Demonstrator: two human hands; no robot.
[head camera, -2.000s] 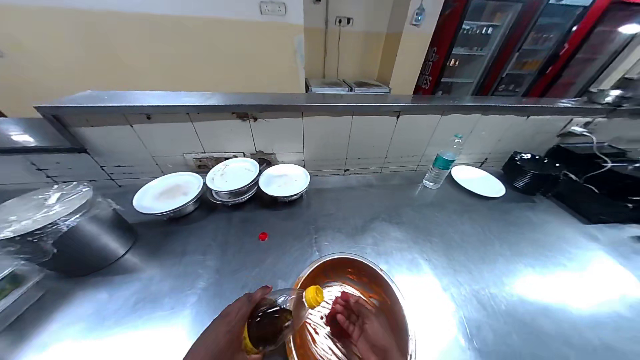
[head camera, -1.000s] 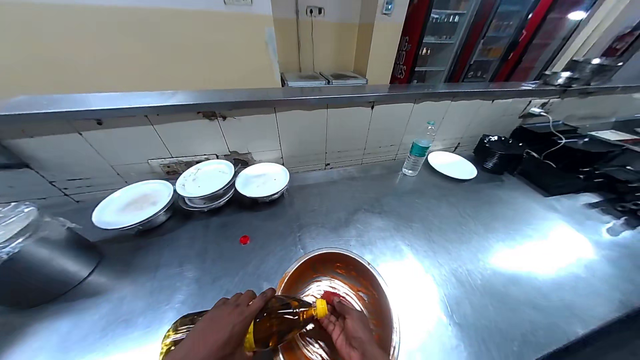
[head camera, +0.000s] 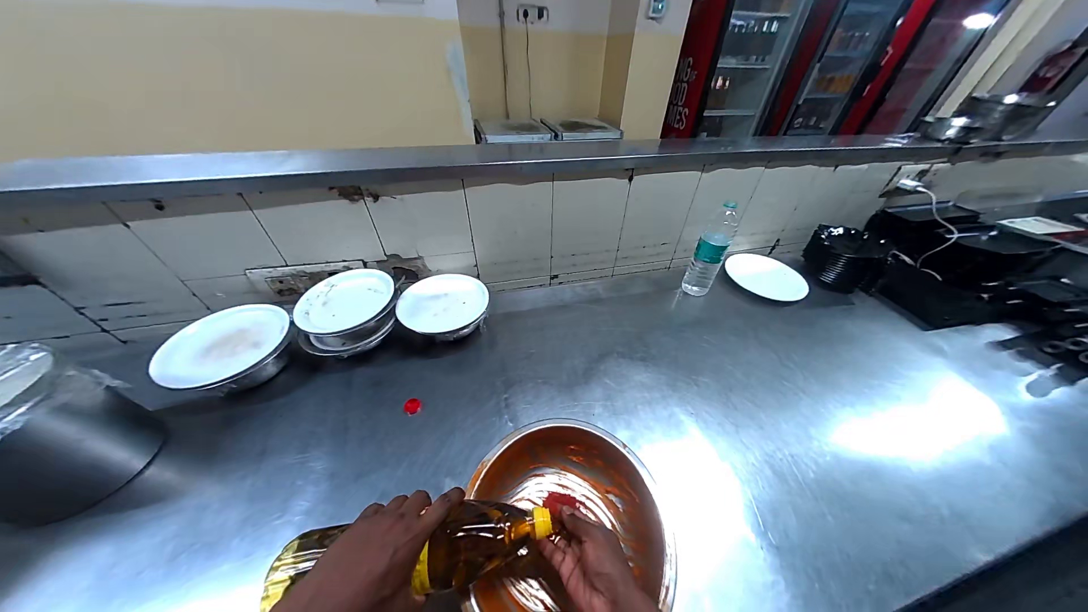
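Note:
My left hand (head camera: 382, 552) is closed around a plastic bottle of amber oil (head camera: 476, 544), tilted with its yellow-rimmed mouth over a steel mixing bowl (head camera: 646, 484). My right hand (head camera: 586, 552) is at the bottle's mouth, fingers curled, inside the bowl's outline; whether it touches the mouth is hard to tell. Red powder (head camera: 563, 503) shows beside its fingertips, and orange-red paste smears the bowl's inner wall. A small red cap (head camera: 412, 406) lies on the steel counter, up and left of the bowl.
Three white plates cover steel bowls (head camera: 442, 303) along the tiled wall. A plastic-wrapped pot (head camera: 76, 450) stands at left. Further right are a water bottle (head camera: 711, 251), a white plate (head camera: 767, 277), stacked black bowls (head camera: 841, 257) and black equipment (head camera: 943, 280) with a white cable. A steel ledge (head camera: 544, 155) runs behind.
Two seconds ago the bottle was more upright, with less of it showing; it now lies lower over the bowl. My right hand was apart from the bottle's mouth then and is now close against it.

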